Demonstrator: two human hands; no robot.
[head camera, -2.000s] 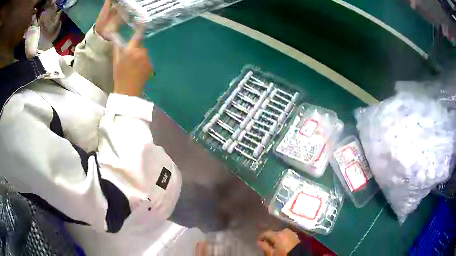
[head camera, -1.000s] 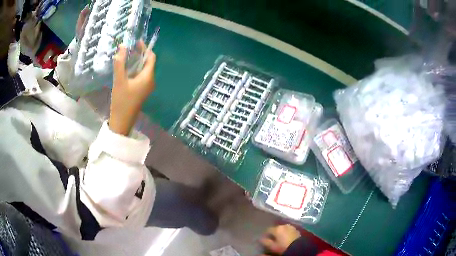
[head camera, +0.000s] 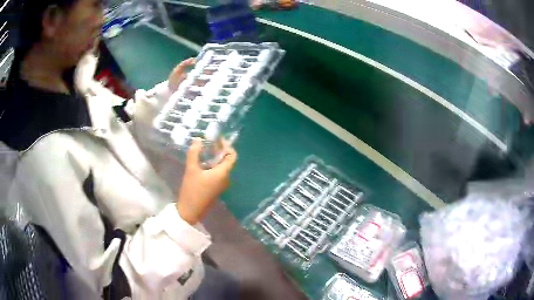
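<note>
Neither my left hand nor my right hand is in view. A clear tray of white-and-metal rod-shaped parts (head camera: 308, 214) lies on the green bench, lower centre. To its right is a clear lidded box with a red-framed label (head camera: 369, 242). A smaller clear box with a red-framed label (head camera: 408, 273) stands beside it. Another clear box (head camera: 346, 289) is cut off by the bottom edge.
A person in a white jacket (head camera: 64, 176) at the left holds up another clear tray of rods (head camera: 219, 91) with both hands. A bulging clear bag (head camera: 475, 243) sits at the right. A blue object (head camera: 231, 20) is at the top.
The view has shifted, so the bench items appear lower. The other person's tray is turned and shows more fully. A dark-sleeved hand at the bottom edge has left view.
</note>
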